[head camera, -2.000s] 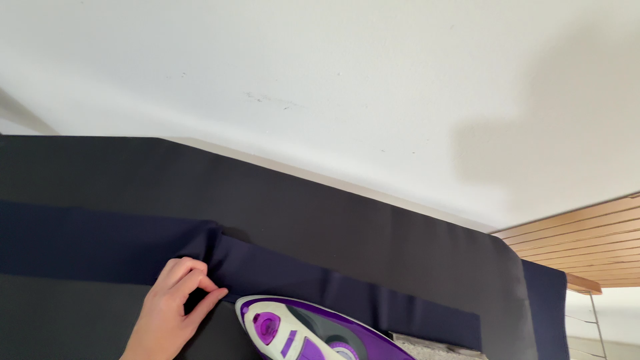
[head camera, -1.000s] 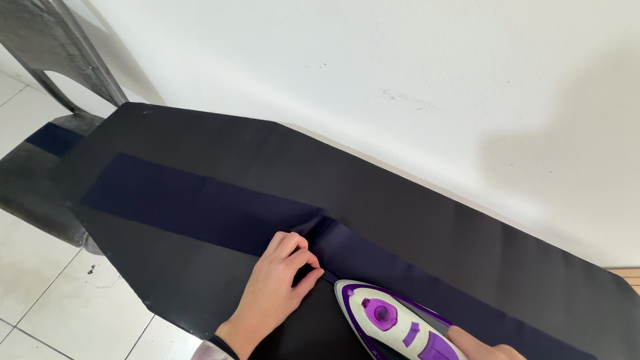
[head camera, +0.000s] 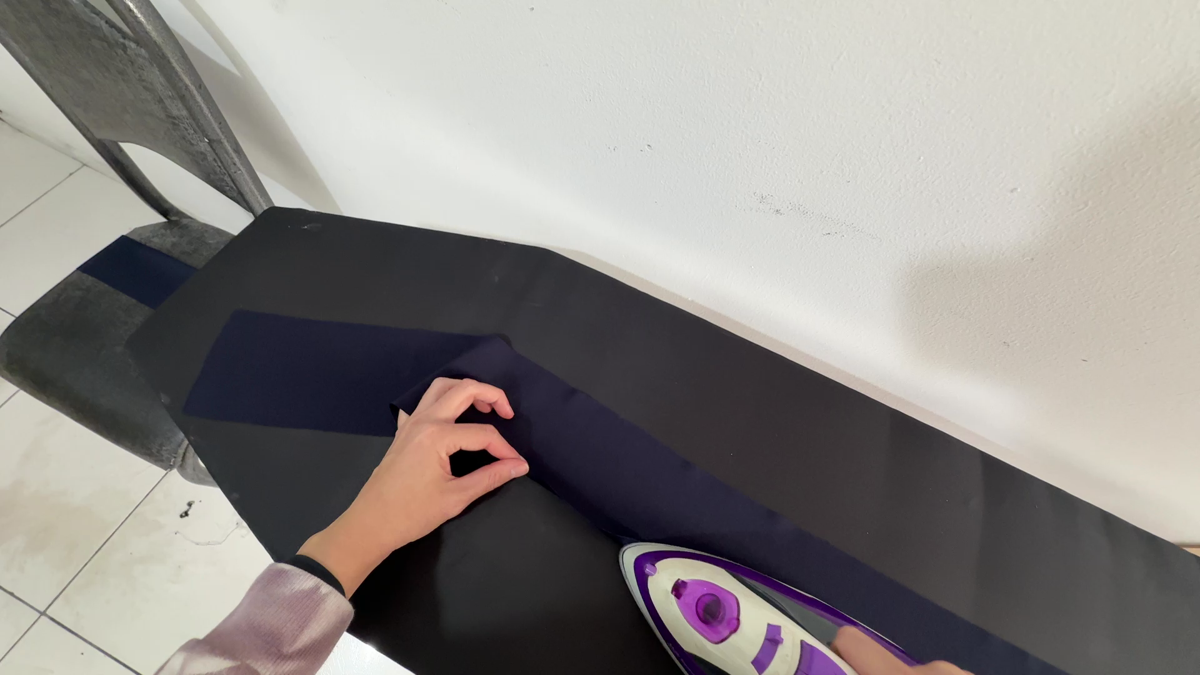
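My left hand (head camera: 445, 455) pinches the near edge of a long navy fabric strip (head camera: 647, 459) between thumb and index finger. Beside the fingers the strip is folded and bunched, and its far end lies flat to the left. The strip runs diagonally over the black ironing board cover (head camera: 750, 394). At the bottom, my right hand (head camera: 891, 653) is only partly in view, on the purple and white steam iron (head camera: 731, 609). The iron's tip points up and left at the strip's near edge; its grip is mostly cut off by the frame.
A worn grey metal chair (head camera: 84, 366) stands at the left, with a piece of navy fabric (head camera: 141, 270) on its seat. A white wall (head camera: 703, 141) runs along the board's far side. White floor tiles (head camera: 84, 506) show at lower left.
The fold by my left hand has grown larger, and the left hand now sits farther from the iron's tip than one second ago. The view has swung left, bringing in the chair.
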